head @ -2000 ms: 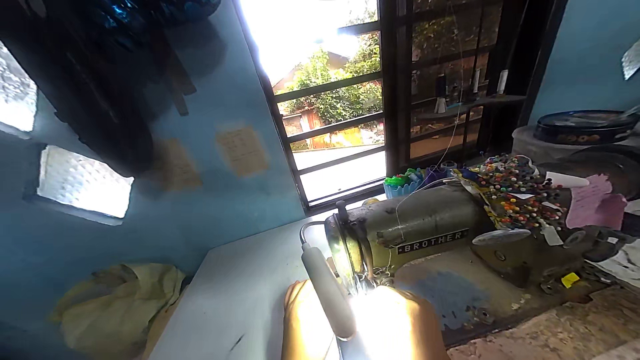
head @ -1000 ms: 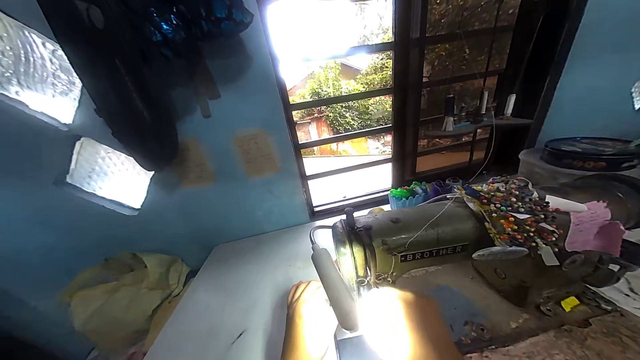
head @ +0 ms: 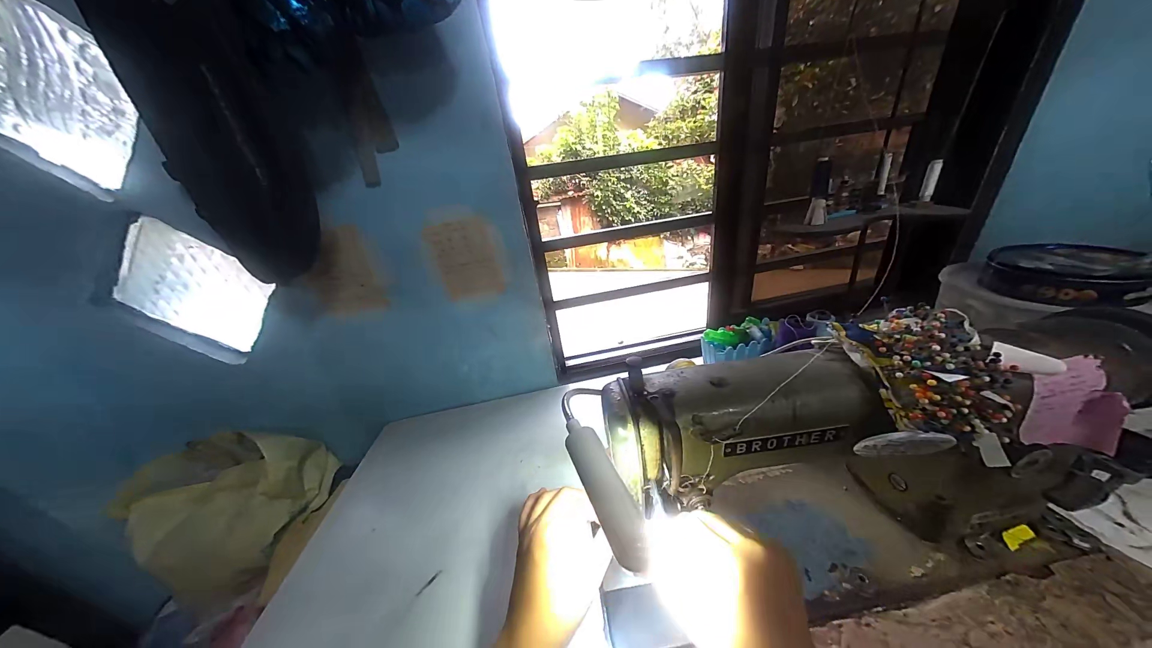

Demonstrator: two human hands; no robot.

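Observation:
A green Brother sewing machine (head: 774, 396) stands at the right of the white table, its needle end facing me. A grey tubular lamp (head: 607, 499) hangs at that end and throws a strong glare. My left hand (head: 553, 549) lies just left of the lamp, fingers bent toward the needle area. My right hand (head: 729, 576) is right of the lamp, beside the needle area, largely washed out by light. Between the hands lies a small grey flat piece (head: 639, 616), perhaps part of the machine bed or material. Whether either hand grips anything is hidden by glare and the lamp.
Many colourful-headed pins (head: 945, 369) sit in a cushion on the machine. Behind it are a light-blue basket (head: 733, 349) and a barred window (head: 630, 229). Thread spools (head: 931, 180) stand on a small shelf. Yellowish cloth (head: 234, 513) lies left of the white tabletop (head: 432, 504).

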